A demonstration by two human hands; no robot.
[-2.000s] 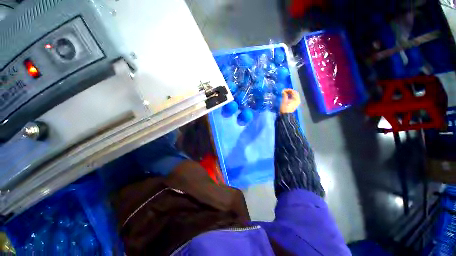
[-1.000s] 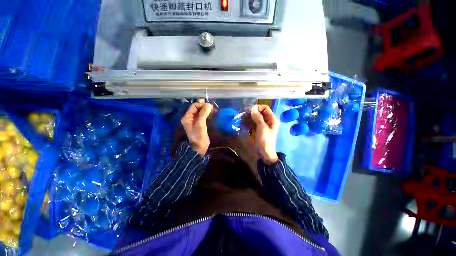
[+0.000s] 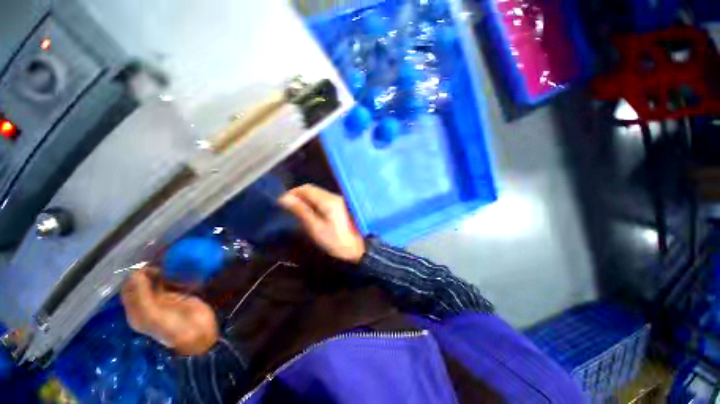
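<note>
A blue ball in a clear bag (image 3: 193, 259) is at the front edge of the grey-white heat sealer (image 3: 229, 63). My left hand (image 3: 170, 312) holds the bag beside the ball, below the sealing jaw (image 3: 134, 229). My right hand (image 3: 325, 221) is near the jaw's right part, thumb and fingers close together; blur hides whether it grips the bag. The light blue crate (image 3: 395, 177) on the right holds bagged blue balls in its far part, with two balls nearer me.
A crate of pink items (image 3: 533, 47) stands beyond the light blue crate. A red plastic stool (image 3: 659, 67) is at the upper right. A blue slatted crate (image 3: 592, 339) is on the floor at lower right. Bagged blue balls (image 3: 110, 355) lie at lower left.
The view has swung right since one second ago, so the sealer now slants. Two seconds ago my right hand was at the light blue crate; now both hands are by the jaw.
</note>
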